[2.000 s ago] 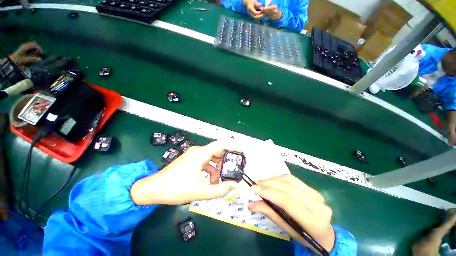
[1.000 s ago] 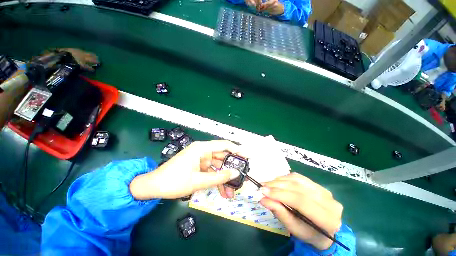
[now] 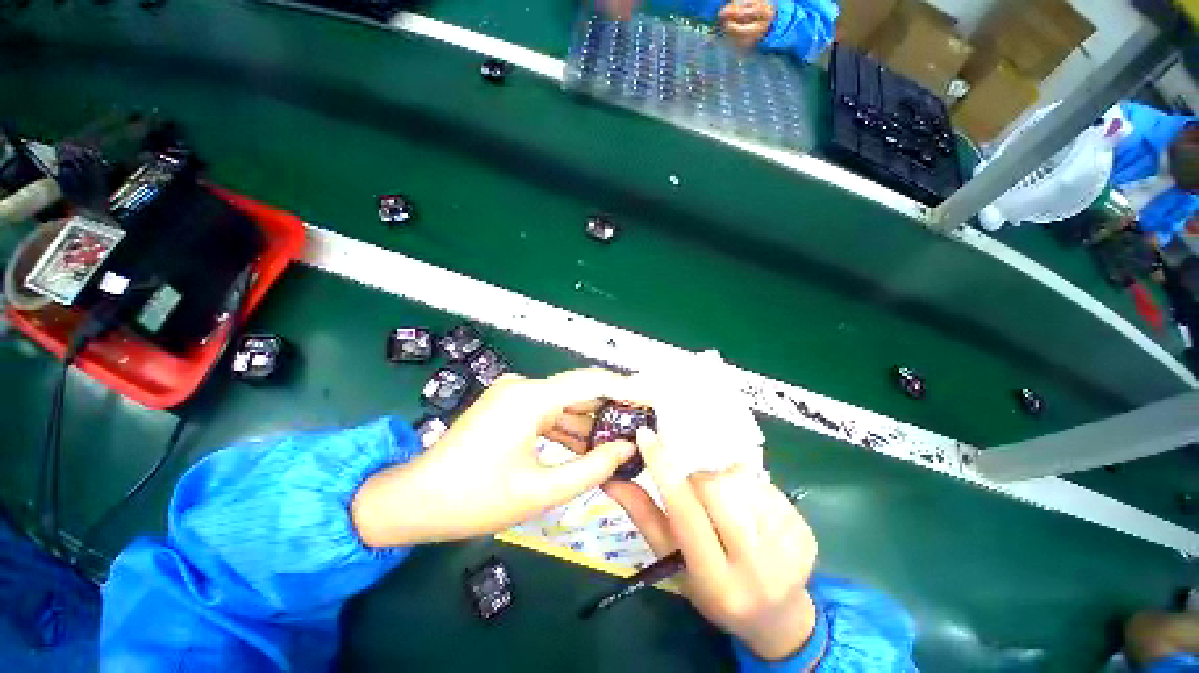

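Note:
My left hand (image 3: 493,460) holds a small black square module (image 3: 622,423) with silver-white detail on its face. My right hand (image 3: 736,546) touches the module's right side with its fingertips and keeps dark tweezers (image 3: 634,584) tucked in the palm, pointing down to the left. A printed sheet (image 3: 592,529) with a yellow edge lies under the hands, with white paper (image 3: 710,408) over its far part. Several modules (image 3: 447,387) lie in a cluster left of the hands. One more module (image 3: 489,588) lies nearer me.
A red tray (image 3: 164,375) with a black boxy device and cables stands at the left. The green belt (image 3: 500,158) behind the white rail (image 3: 434,287) carries spaced modules. A clear blister tray (image 3: 684,79) and black tray (image 3: 888,125) are on the far side, near other people's hands.
The tweezers have swung from the module into my right palm, and my right fingertips have come to the module. The belt modules have shifted left. Another person's hand has left the red tray's far side.

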